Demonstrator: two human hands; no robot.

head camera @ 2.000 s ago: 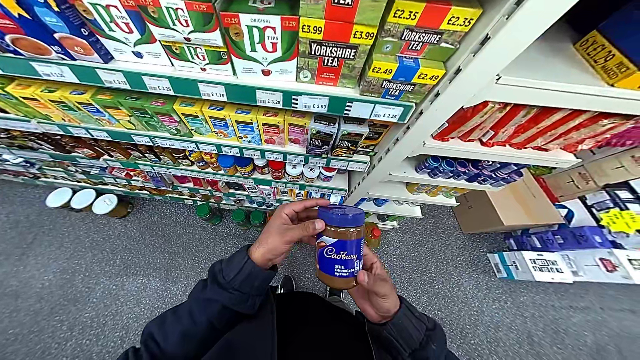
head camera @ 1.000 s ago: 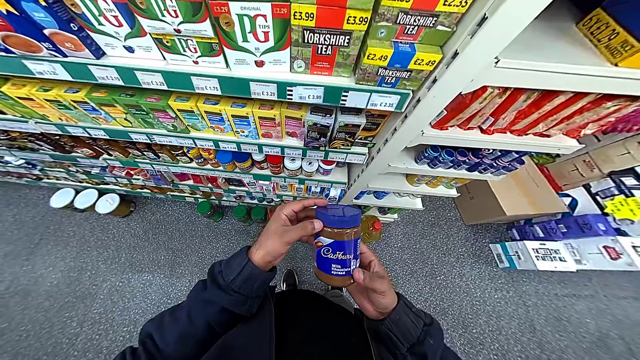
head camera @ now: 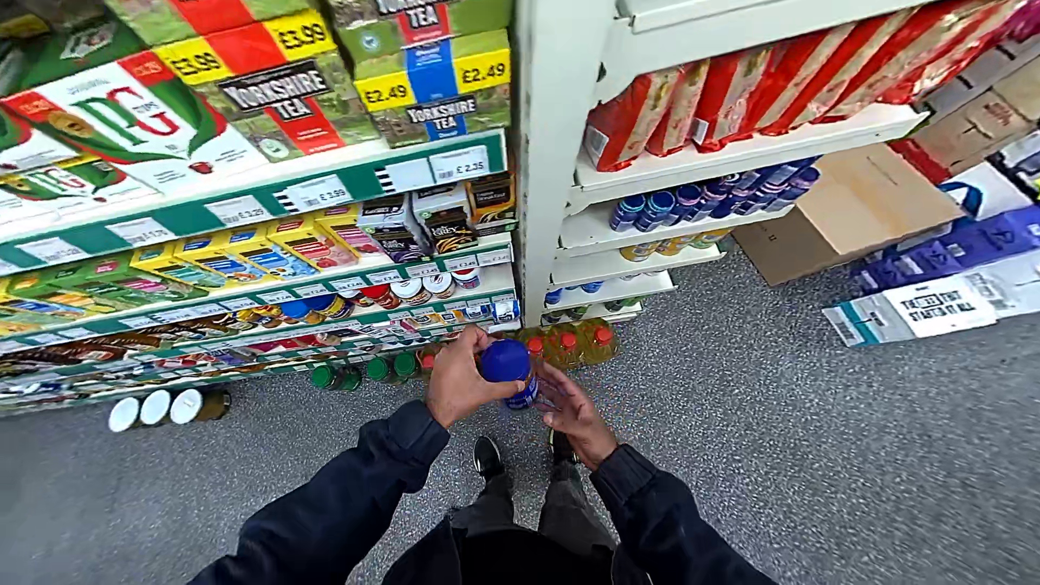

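Near the middle of the head view, my left hand [head camera: 461, 380] grips a Cadbury chocolate spread jar [head camera: 505, 362] around its blue lid. The lid faces up toward the camera and hides most of the jar's brown body; a bit of the blue label shows below it. To the right of the jar, my right hand [head camera: 578, 416] has its fingers apart and close to the label; whether a fingertip touches it is unclear. Behind the jar, bottles with red caps [head camera: 601, 341] stand on the floor at the foot of the shelves.
Shelves with tea boxes [head camera: 288, 101] and jars rise at the left and ahead. A white upright [head camera: 546, 162] divides them from shelves of red packets [head camera: 731, 85]. An open cardboard box [head camera: 865, 203] and flattened cartons [head camera: 918, 313] lie at right. White-lidded jars [head camera: 155, 407] are on the floor left.
The jar has tipped so that its lid faces the camera; before, its front label showed. My right hand has loosened from the jar's lower side, and its fingers have spread. The view has shifted.
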